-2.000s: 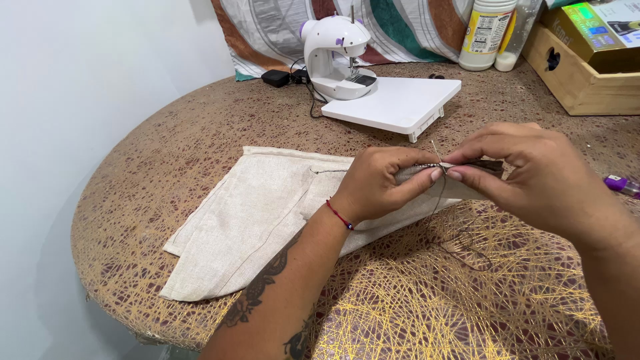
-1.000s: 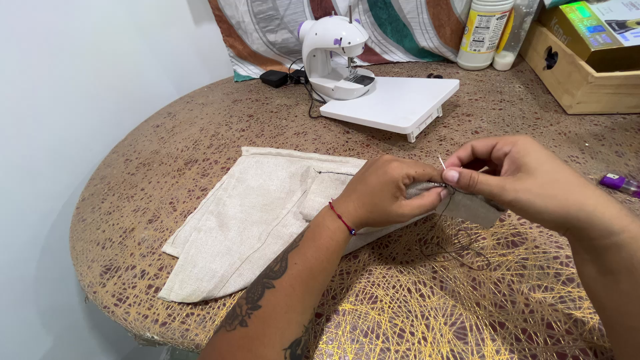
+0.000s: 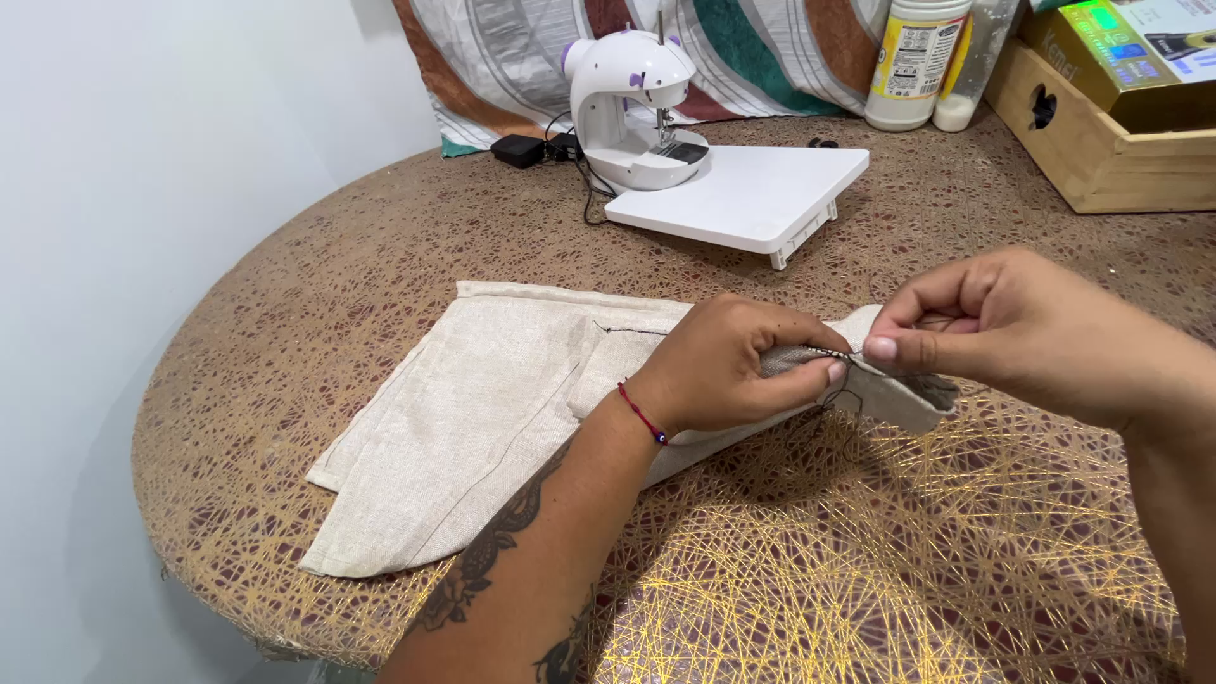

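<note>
Beige woven fabric (image 3: pixel 446 408), folded and bearing dark stitch lines, lies across the round table. My left hand (image 3: pixel 750 366) pinches its raised edge between thumb and fingers, beside a row of dark stitches. Close by on the right, my right hand (image 3: pixel 959 328) has thumb and forefinger pressed together at the seam, at the dark thread (image 3: pixel 860 394). Loose thread hangs in a loop below the fingertips. Whether a needle is between the right fingers cannot be made out. The fabric's free end (image 3: pixel 902 404) sticks out under the right hand.
Behind the fabric stands a small white sewing machine (image 3: pixel 632 109) with a white extension table (image 3: pixel 750 199) and a black adapter (image 3: pixel 518 150). A labelled white bottle (image 3: pixel 917 66) and a wooden crate (image 3: pixel 1102 157) holding a box (image 3: pixel 1126 62) are at the back right. A wall borders the left.
The light-coloured needle seen upright at the right fingertips a second ago no longer shows. The fabric's free end has shifted under the right hand. The purple item at the right edge is out of sight.
</note>
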